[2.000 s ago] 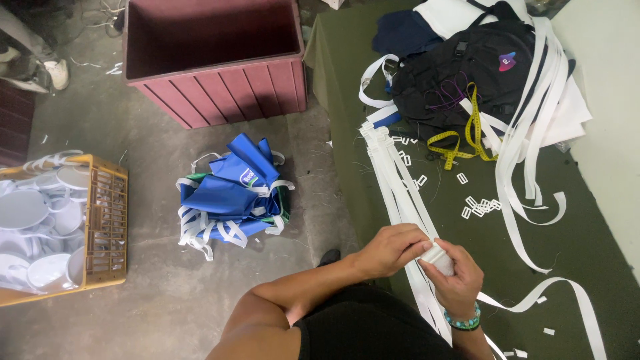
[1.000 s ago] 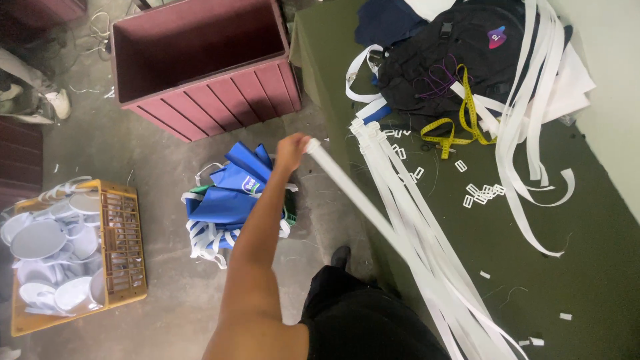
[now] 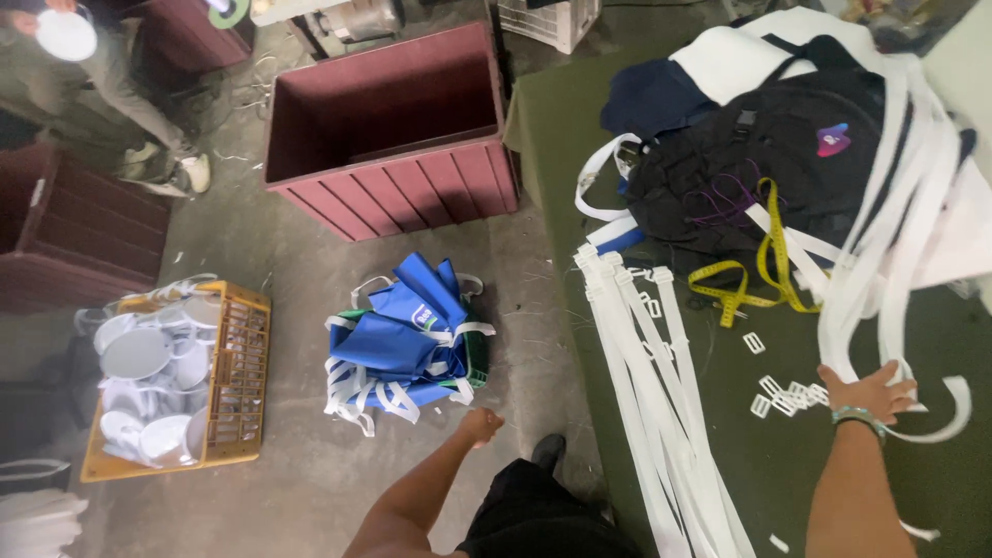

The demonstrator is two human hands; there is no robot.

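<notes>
My right hand (image 3: 872,394) rests with fingers spread on the lower ends of long white webbing straps (image 3: 856,302), which hang over a black backpack (image 3: 713,147). My left hand (image 3: 482,426) is in the air over the floor, its fingers curled; whether it holds anything cannot be told. A bundle of white straps (image 3: 651,418) with white plastic slide buckles (image 3: 601,263) at its far end lies along the table's left side. Loose slide buckles (image 3: 792,397) lie beside my right hand. A yellow measuring tape (image 3: 777,256) curls in front of the backpack.
Blue fabric pieces with white straps (image 3: 403,333) fill a green crate on the floor. At left stands a yellow crate (image 3: 240,372) of white round pieces. A maroon bin (image 3: 395,178) stands beyond, beside the green-covered table (image 3: 558,155). A person (image 3: 116,77) is at upper left.
My left hand has left the strap it held out over the floor. That strap now lies down with the bundle. My right hand has come into view at the hanging straps on the right.
</notes>
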